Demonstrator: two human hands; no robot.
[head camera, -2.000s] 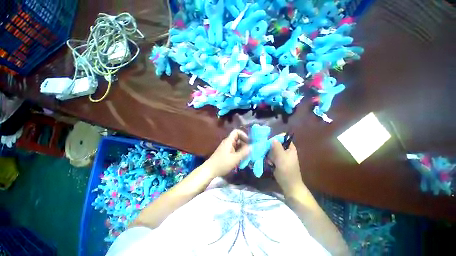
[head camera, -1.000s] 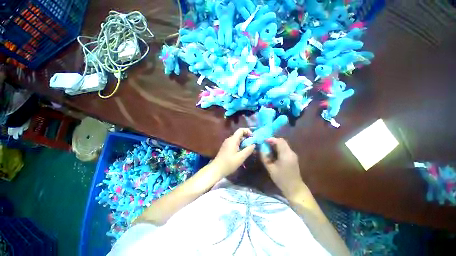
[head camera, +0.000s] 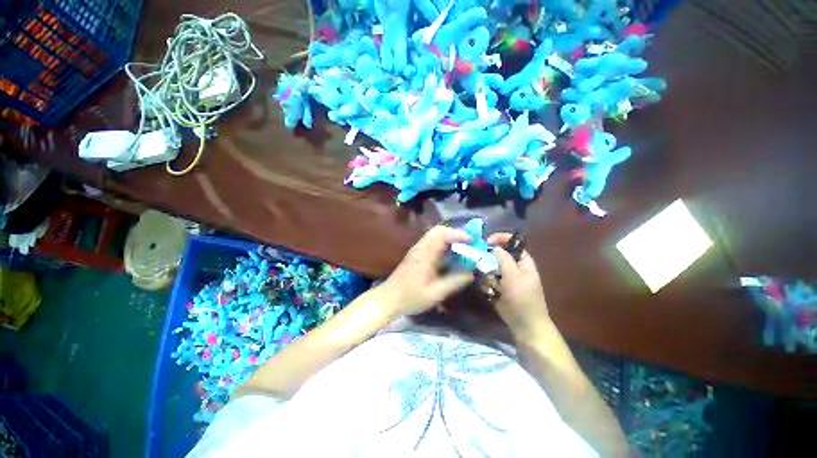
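Observation:
A small blue plush toy (head camera: 474, 234) is held between my two hands at the table's near edge, with a white label (head camera: 476, 257) across it. My left hand (head camera: 430, 270) is closed on the toy's left side. My right hand (head camera: 518, 284) is at its right side and holds a small dark tool (head camera: 515, 244), whose dark tip shows above the fingers. The tool's shape is mostly hidden by the hand. Part of the toy is covered by my fingers.
A heap of blue and pink toys (head camera: 448, 116) lies beyond my hands. A cream card (head camera: 665, 245) and a separate toy (head camera: 792, 313) lie right. A coiled cable (head camera: 193, 89) lies left. A blue crate (head camera: 161, 358) of toys stands lower left, a lattice crate (head camera: 67, 54) upper left.
The toy has turned and drawn back from the heap, and its white label now shows. The dark tool, hidden a second ago, shows again at my right hand.

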